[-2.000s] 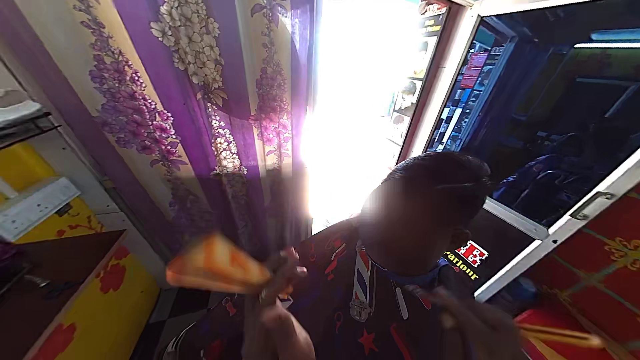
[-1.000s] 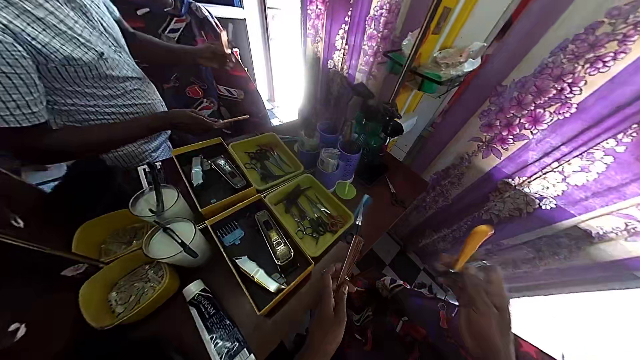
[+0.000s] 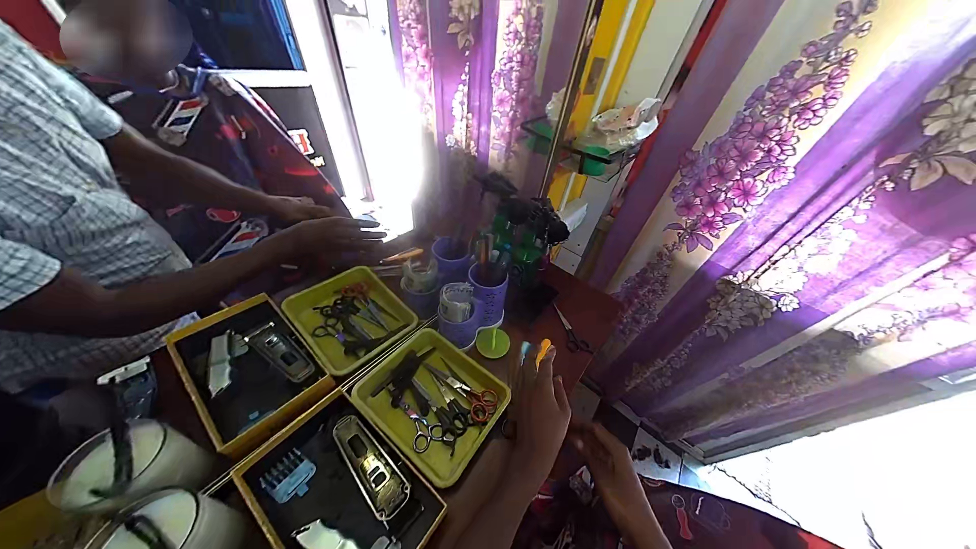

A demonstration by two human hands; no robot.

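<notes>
My left hand (image 3: pixel 543 404) reaches over the table's right edge with its fingers extended, beside the yellow tray. At its fingertips lie a slim tool with an orange handle (image 3: pixel 543 349) and one with a light blue end (image 3: pixel 524 351); the fingers partly hide both. Lower right, my right hand (image 3: pixel 610 457) hangs off the table edge, fingers loosely spread, nothing seen in it. The yellow tray (image 3: pixel 494 374) holds several scissors and dark clips. Nearer, a black-lined box (image 3: pixel 438 507) holds a gold hair clipper (image 3: pixel 371 467), a blue clipper guard (image 3: pixel 288 476) and a white trimmer (image 3: pixel 324 536).
A mirror at left reflects the boxes, both hands and a person in a checked shirt. Purple cups (image 3: pixel 488 293), a green lid (image 3: pixel 492 343) and scissors (image 3: pixel 572 332) stand or lie behind. Glass jars (image 3: pixel 175 526) are lower left. A patterned cape (image 3: pixel 709 515) spreads lower right; flowered curtains (image 3: pixel 732 252) hang beyond.
The orange-handled tool has left my right hand and now lies by my left fingertips. The blue-ended tool, earlier in my left hand, is down there too. The view has swung to the table since two seconds ago.
</notes>
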